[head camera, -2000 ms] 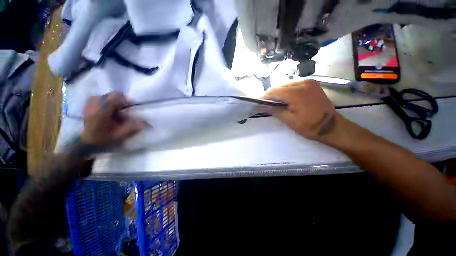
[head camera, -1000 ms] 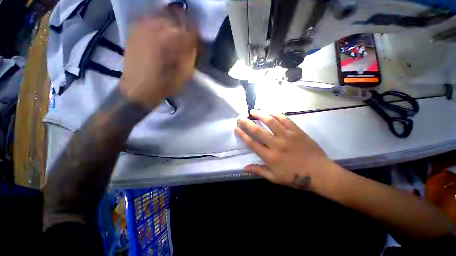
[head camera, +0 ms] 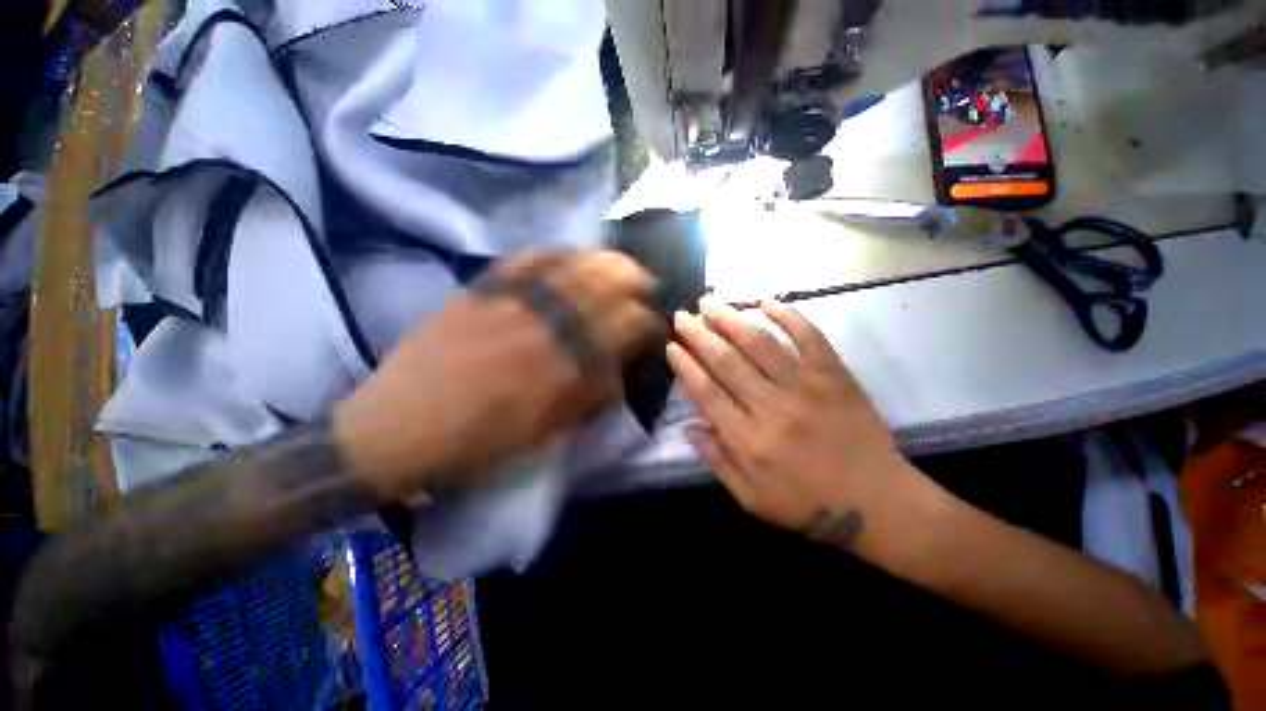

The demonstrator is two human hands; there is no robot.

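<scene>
White garment panels (head camera: 458, 84) with dark seam lines lie bunched on the table left of the needle area (head camera: 715, 153), one corner hanging over the front edge. A black fabric piece (head camera: 667, 257) lies just in front of the brightly lit needle area. My left hand (head camera: 507, 361) is blurred and lies over the cloth and beside the black piece; whether it grips cloth is hidden. My right hand (head camera: 785, 403) rests palm down, fingers slightly spread, its fingertips at the right edge of the black piece. It grips nothing visible.
Scissors (head camera: 1097, 278) with black handles lie right of the needle, beside a lit smartphone (head camera: 991, 125). The machine head (head camera: 1055, 21) spans the top. A blue plastic basket (head camera: 417, 611) stands below the table edge. Orange cloth (head camera: 1229, 528) is at the lower right.
My left hand has moved down and right from the upper cloth. The white panels have shifted and now fold differently, and the black piece shows in front of the needle. My right hand stays nearly in place.
</scene>
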